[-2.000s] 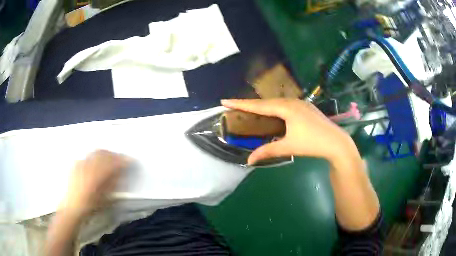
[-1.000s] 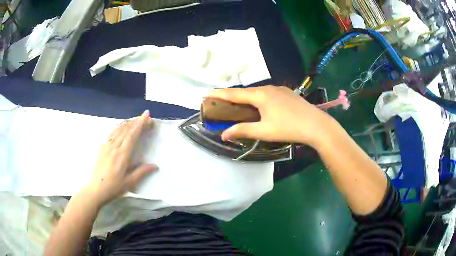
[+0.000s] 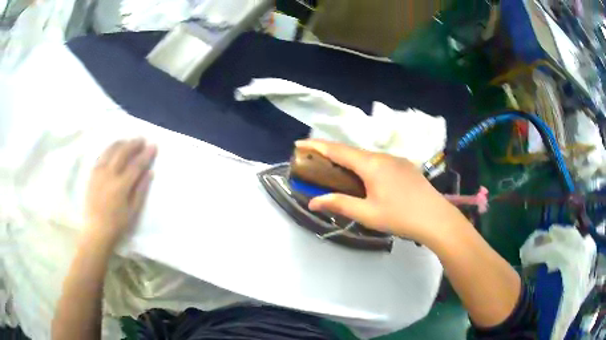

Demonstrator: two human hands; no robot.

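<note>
A white garment panel (image 3: 199, 206) lies over the near arm of the pressing board. My right hand (image 3: 385, 192) is closed round the brown handle of the steam iron (image 3: 292, 192), whose sole rests on the panel, tip pointing left. My left hand (image 3: 119, 189) lies palm down on the left part of the panel, fingers slightly apart, gripping nothing that I can see. Looser creamy folds (image 3: 153, 285) hang below the panel's near edge.
A crumpled white piece (image 3: 345, 123) lies on the dark navy board (image 3: 252, 126) behind the iron. A blue hose (image 3: 492, 121) and a pink tie (image 3: 480, 199) are right of the iron. A grey metal arm (image 3: 193, 53) stands at the back left. Green floor shows at the right.
The view has swung, so the board slants down to the right. My left hand has moved left, away from the iron. The panel now spreads farther at the left. The iron stays in my right hand.
</note>
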